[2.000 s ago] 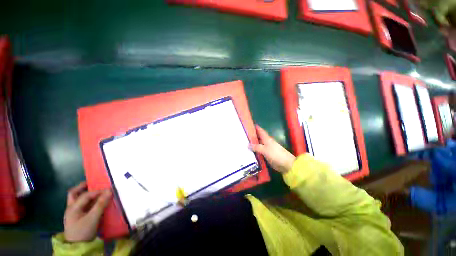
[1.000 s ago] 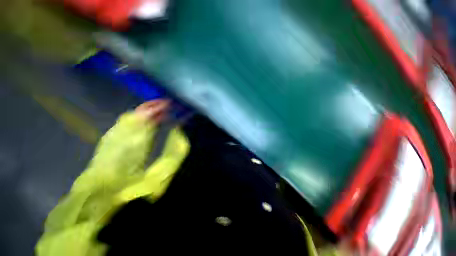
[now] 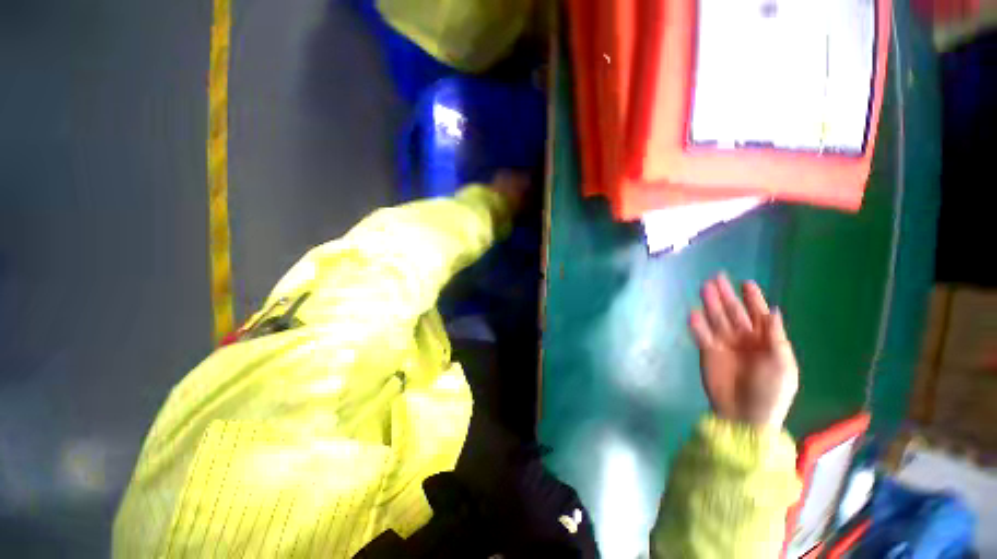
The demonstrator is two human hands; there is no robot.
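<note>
My right hand [image 3: 746, 366] is over the green bench, palm up towards the camera, fingers apart and empty. My left hand [image 3: 512, 188] is small, dark and blurred at the bench's near edge beside a blue object [image 3: 465, 137]; whether it holds anything cannot be told. Beyond my right hand, a stack of red foam pads [image 3: 754, 180] carries a white display unit [image 3: 782, 76] with a thin dark rim. A white corner of another unit [image 3: 694, 222] sticks out below the top pad. Neither hand touches the stack.
The green bench [image 3: 612, 328] runs away from me. Another red pad with a white unit [image 3: 822, 491] is at the lower right, beside blue clothing [image 3: 929, 524]. Part of a person in yellow-green [image 3: 465, 27] is at the top. A yellow line [image 3: 221, 164] crosses the grey floor.
The view has swung left, from the unit between my hands to a pad stack. My hands have left that unit; my right hand is now raised open, my left reaches beside the bench.
</note>
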